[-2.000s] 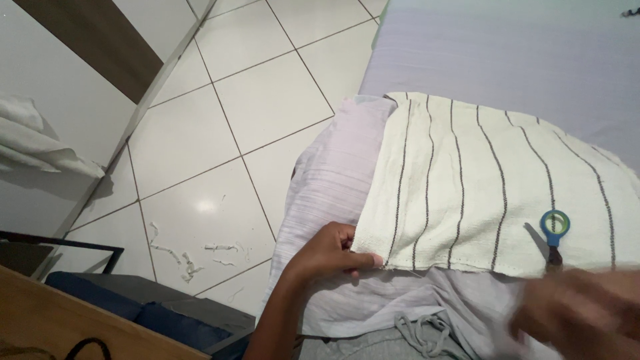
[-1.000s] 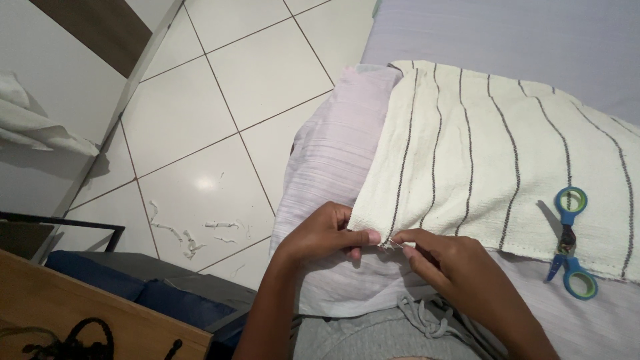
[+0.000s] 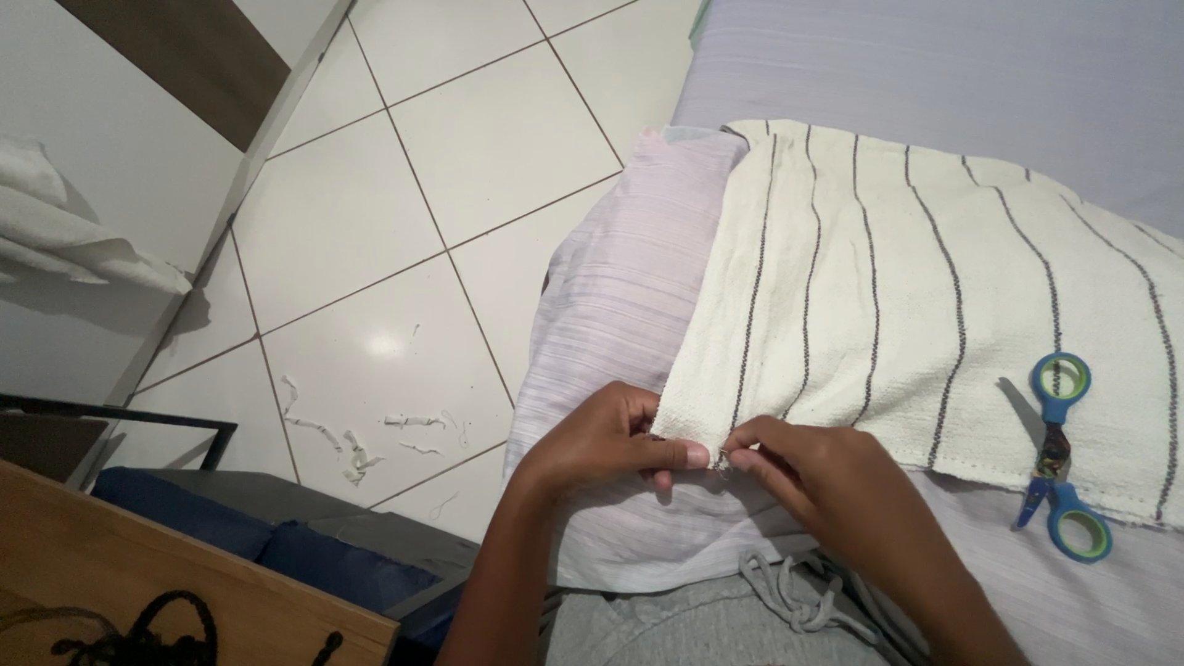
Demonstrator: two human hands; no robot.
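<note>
A cream woven cloth with dark stripes (image 3: 906, 305) lies over a pale lilac sheet and across my lap. My left hand (image 3: 629, 444) pinches its near left corner, thumb on top. Close beside that thumb, the thumb and forefinger of my right hand (image 3: 795, 462) grip the frayed edge by the first dark stripe, where some loose threads show. Blue-and-green handled scissors (image 3: 1053, 453) lie to the right, partly on the cloth and over its near edge, with the blades slightly apart.
The lilac bed sheet (image 3: 906, 74) spreads behind the cloth. Several scraps of trimmed fabric and thread (image 3: 356, 458) lie on the white tiled floor (image 3: 342, 231). At lower left are a wooden surface (image 3: 231, 592) with a black cord and a dark blue cushioned item (image 3: 342, 564). White fabric (image 3: 74, 227) hangs at left.
My right hand has moved left from near the scissors to the cloth's edge beside my left hand, where it stays. The scissors now lie in full view.
</note>
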